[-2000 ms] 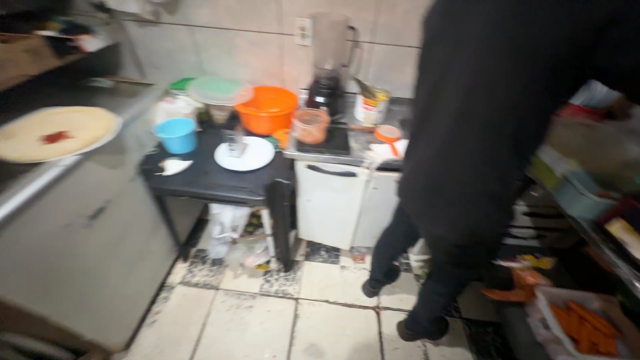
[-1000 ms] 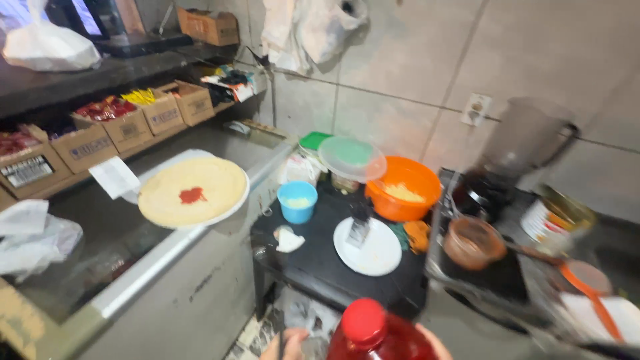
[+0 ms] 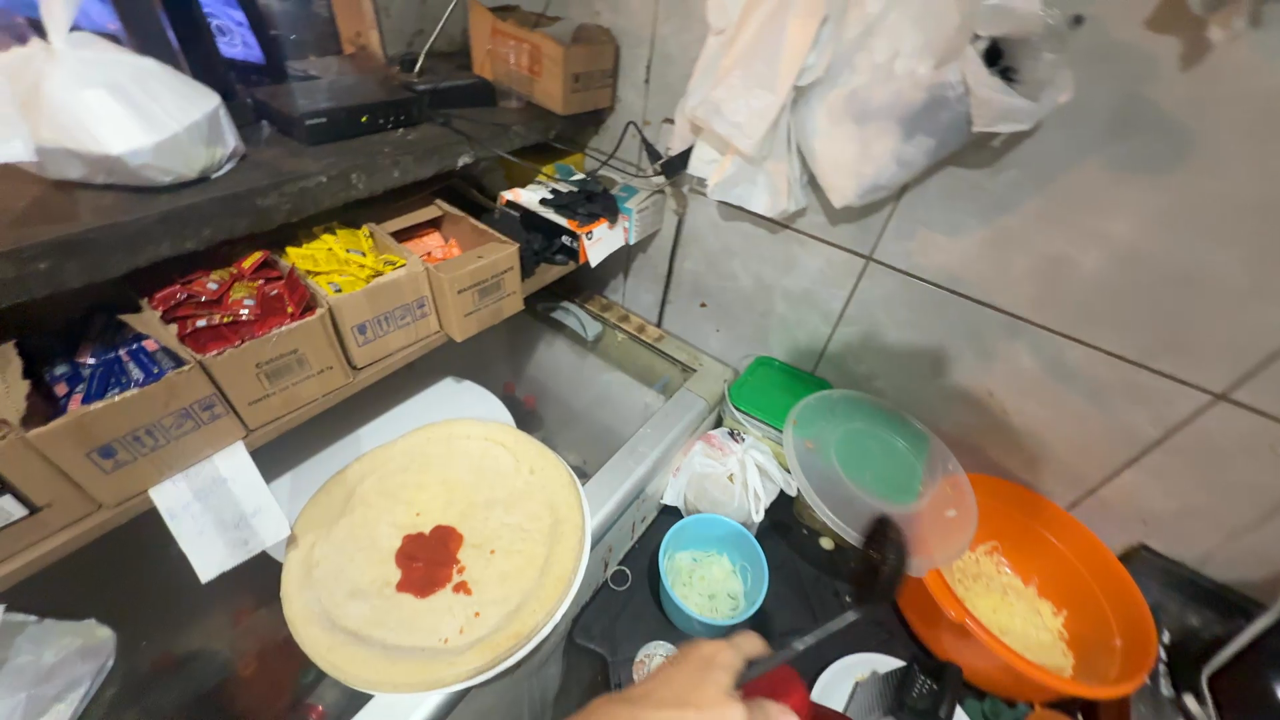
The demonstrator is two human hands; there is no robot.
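My left hand point(image 3: 690, 682), at the bottom edge, grips the grey handle of a ladle or large spoon point(image 3: 880, 560); its dark, blurred bowl points up and right over the black table. A red object point(image 3: 778, 690) shows just beneath the handle, mostly cut off. My right hand cannot be made out. Left of my hand, a round pizza base point(image 3: 350, 600) with a patch of red sauce point(image 3: 428, 562) lies on a white plate on the glass-topped freezer. Close above my hand stands a light-blue bowl point(image 3: 714, 575) of shredded pale food.
An orange basin point(image 3: 1110, 610) holds grated cheese, beside a clear lid point(image 3: 850, 450) and a green-lidded tub point(image 3: 775, 392). A white plate point(image 3: 840, 680) with a grater point(image 3: 900, 690) is at the bottom. Cardboard boxes point(image 3: 290, 375) of sachets line the shelf; plastic bags point(image 3: 870, 110) hang on the wall.
The view has swung left and nearer to the pizza base. One second ago both hands were at the bottom around a red-capped container; now one hand shows, with the ladle raised over the table.
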